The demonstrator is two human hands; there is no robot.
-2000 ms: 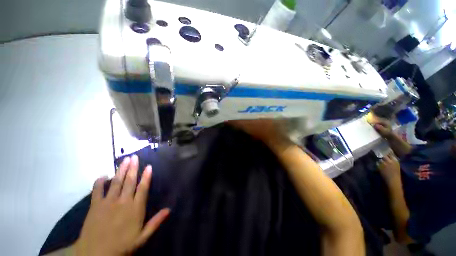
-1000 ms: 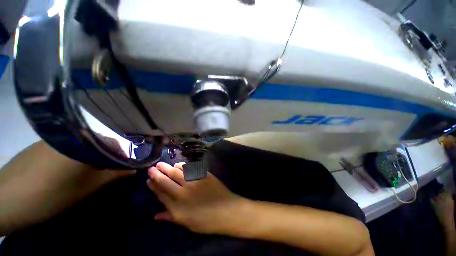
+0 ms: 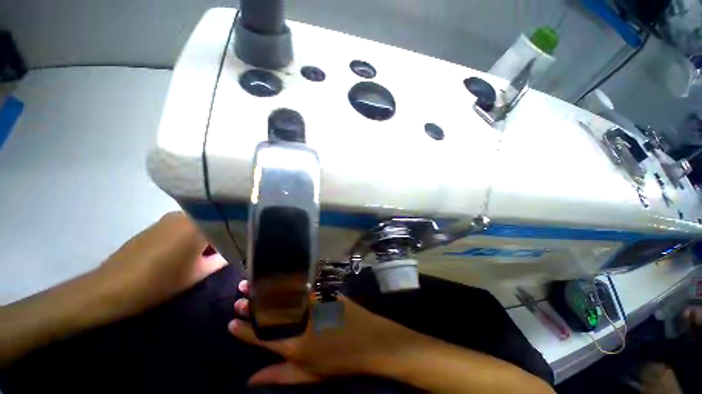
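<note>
Black fabric fills the lower left and runs under the white machine head. My left hand is at the head's left end; its fingers are mostly hidden behind it. My right hand lies palm down on the fabric, its thumb apart from the fingers, partly hidden by the shiny take-up lever guard. A small grey block shows in front of it. The needle and presser foot are hidden.
The grey tension knob is on the head's front. Pink-handled snips and a black device with a white cord lie on the right table. A thread cone stands behind the machine. Part of another person shows lower right.
The view has moved back and up from the close view, showing the top of the head again. Compared with two seconds ago, my right hand has come left toward the needle area, and my left hand is behind the head's end.
</note>
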